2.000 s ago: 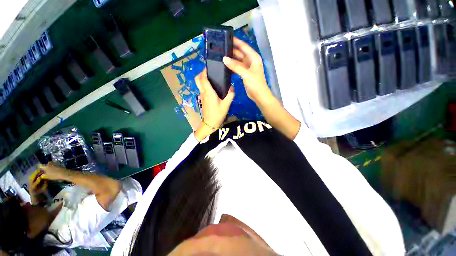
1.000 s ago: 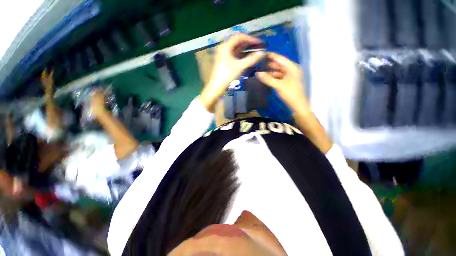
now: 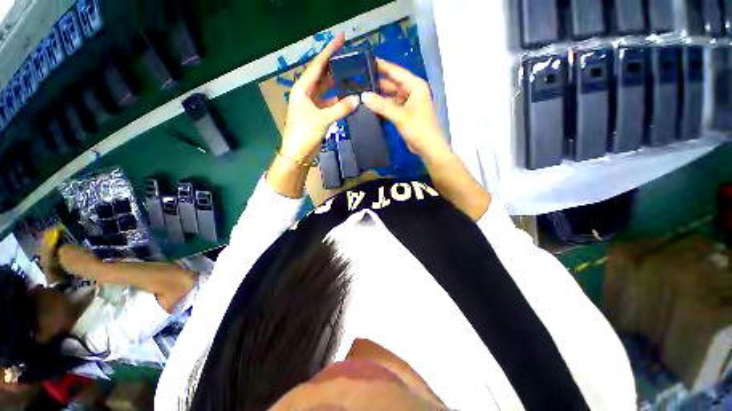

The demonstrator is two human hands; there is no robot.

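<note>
My left hand [image 3: 309, 112] and my right hand [image 3: 409, 104] hold a small dark square panel [image 3: 353, 72] between them, with a window-like opening near its lower edge. Both thumbs press at its lower edge and fingers are at its sides. Below it a grey device housing [image 3: 368, 140] lies on the blue mat [image 3: 407, 54], its upper end hidden by the panel and hands. Two smaller grey housings [image 3: 347, 157] lie just left of it, partly seen. Blue film scraps [image 3: 318, 46] lie on the mat.
At right a plastic tray [image 3: 514, 96] holds rows of housings. A lone housing [image 3: 206, 124] with a thin dark stick lies on the green bench. Several housings [image 3: 186, 210] stand at left, by a neighbour's crinkly tray [image 3: 80, 189] and a person's arm [image 3: 128, 275]. Conveyor units line the green belt.
Two seconds ago both hands held a long housing; now they hold a small square panel, and housings lie below on the mat. The view swung and came back. The neighbour's arm has moved.
</note>
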